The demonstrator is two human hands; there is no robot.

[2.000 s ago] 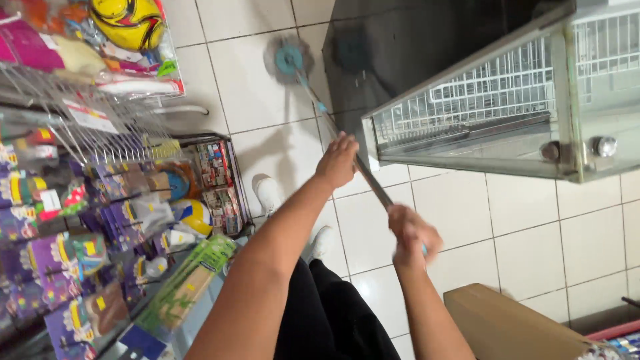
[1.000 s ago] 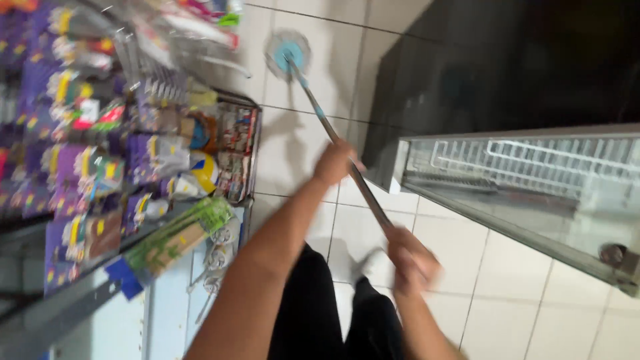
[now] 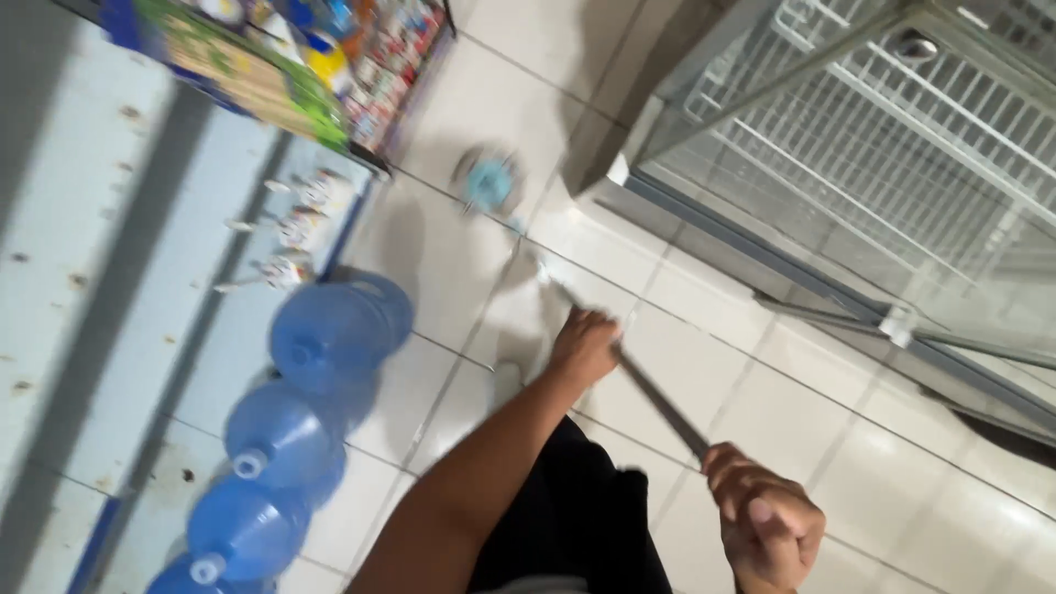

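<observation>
My left hand [image 3: 584,346] grips the middle of a long mop handle [image 3: 660,400], which runs from lower right to upper left. Around the handle's upper end, nearest my body, my right hand [image 3: 763,511] is closed, thumb on top. At the far end the round mop head [image 3: 488,183], with a light blue centre and a blurred grey fringe, rests on the white floor tiles [image 3: 462,280]. It lies between a shelf unit and a glass-doored display cooler. The handle's lower stretch is blurred.
Large blue water bottles [image 3: 285,429] stand in a row beside the pale metal shelves [image 3: 124,272]. A wire rack of small packaged goods [image 3: 396,74] is at the upper left. The glass display cooler [image 3: 825,165] with white wire shelves fills the upper right.
The view has shifted a lot, bringing the blue bottles into sight. The mop head has moved from beyond the packaged goods rack's corner to the floor nearer my feet. Both hands have stayed on the handle.
</observation>
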